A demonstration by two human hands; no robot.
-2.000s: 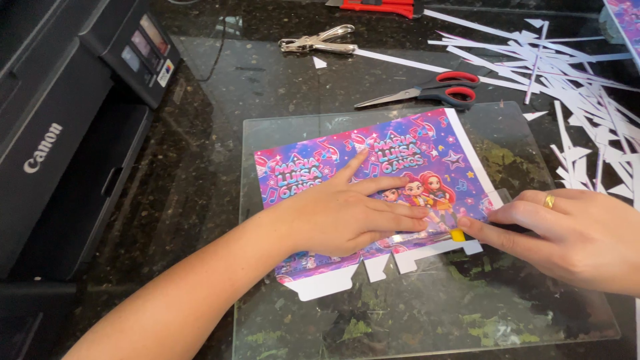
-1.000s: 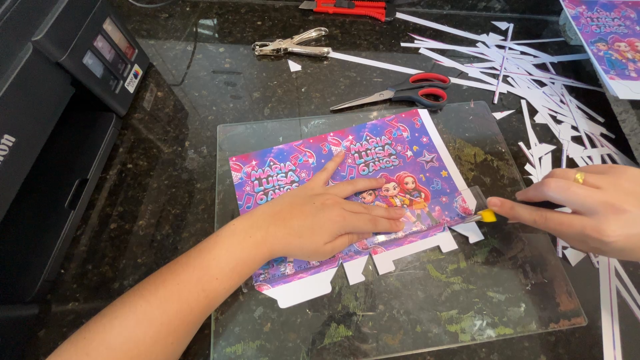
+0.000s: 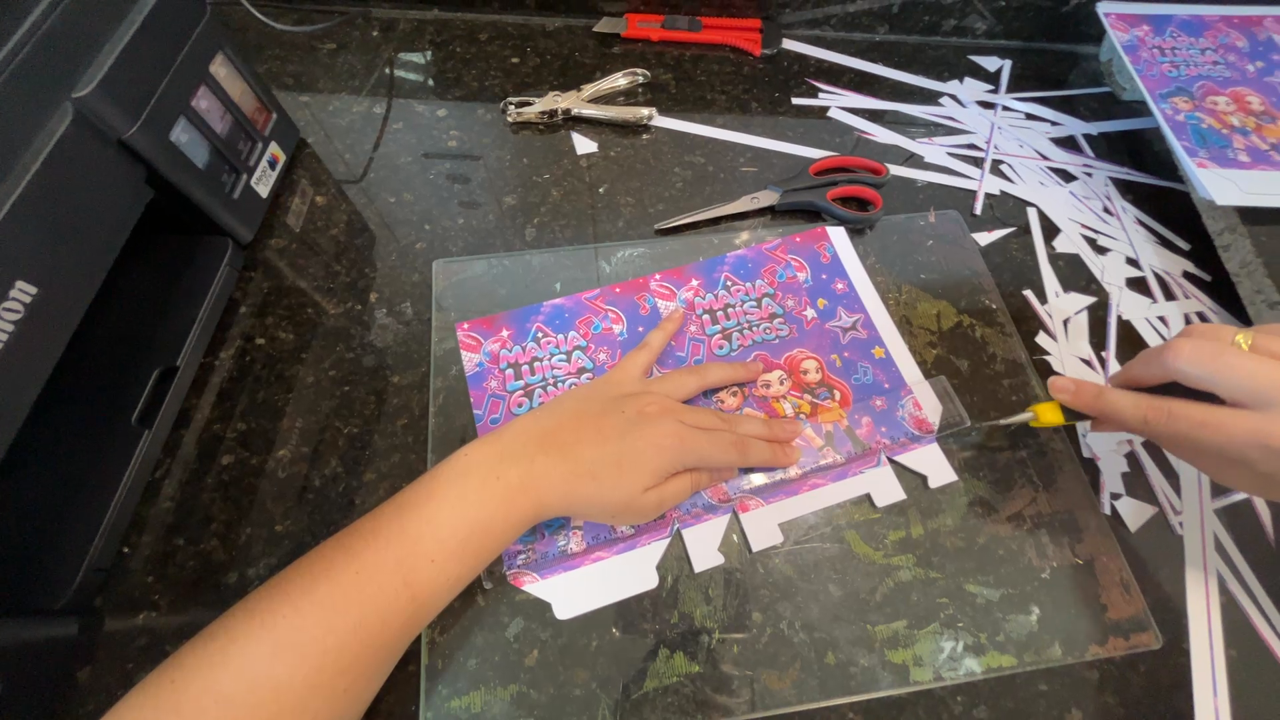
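My left hand (image 3: 640, 440) lies spread over a printed paper box sheet (image 3: 860, 320) with white tabs along its lower edge, pressing a clear ruler (image 3: 945, 405) down on it. The ruler runs along the sheet's lower part, its right end sticking out past the paper. Both rest on a clear glass board (image 3: 780, 620). To the right, my right hand (image 3: 1190, 400) holds a yellow-tipped tool with a thin metal point (image 3: 1045, 413), just off the ruler's end and away from the paper. Its handle is hidden by my fingers.
Scissors (image 3: 780, 195) lie beyond the board's back edge, with a metal hole punch (image 3: 580, 100) and a red utility knife (image 3: 690, 32) farther back. White paper offcuts (image 3: 1080, 200) heap at the right. A black printer (image 3: 190, 130) stands left; more printed sheets (image 3: 1220, 100) lie back right.
My right hand has moved right with the yellow-tipped tool, from the lower middle of the sheet to beyond its right edge. My left hand stays on the sheet.
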